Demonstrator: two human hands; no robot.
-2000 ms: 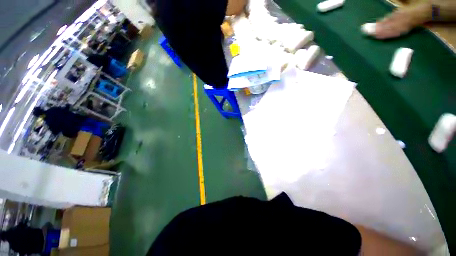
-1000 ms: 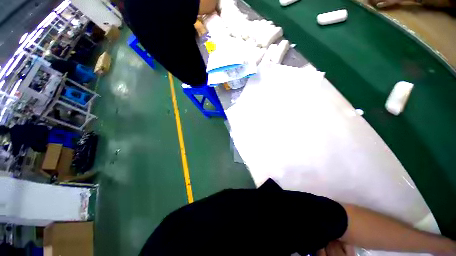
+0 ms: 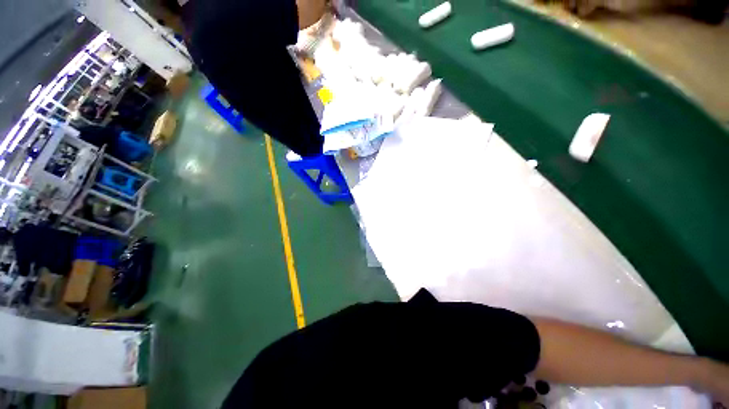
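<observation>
My left arm comes out of a black short sleeve at the bottom and reaches right across the table. My left hand (image 3: 714, 379) is cut off by the right edge; its fingers and anything in them are hidden. My right hand is not in view. Several small dark round pieces (image 3: 528, 394) lie at the bottom edge beside my forearm, next to glossy clear film (image 3: 619, 398). White oblong housings lie apart on the green belt: one at the right (image 3: 590, 136), one farther up (image 3: 492, 36) and one near the top (image 3: 436, 14).
The white-covered table (image 3: 591, 264) runs beside the belt (image 3: 639, 152). A white sheet (image 3: 432, 192) lies on it. Beyond are a heap of white housings (image 3: 408, 72) and a blue-white packet (image 3: 348, 136). A black-clothed person (image 3: 252, 72) sits there, by a blue stool (image 3: 320, 177). Tan bench opposite.
The housings on the belt have moved toward the upper left of the view. The fingers seen at the bottom are gone from view, and dark round pieces now show there. My left forearm still reaches right.
</observation>
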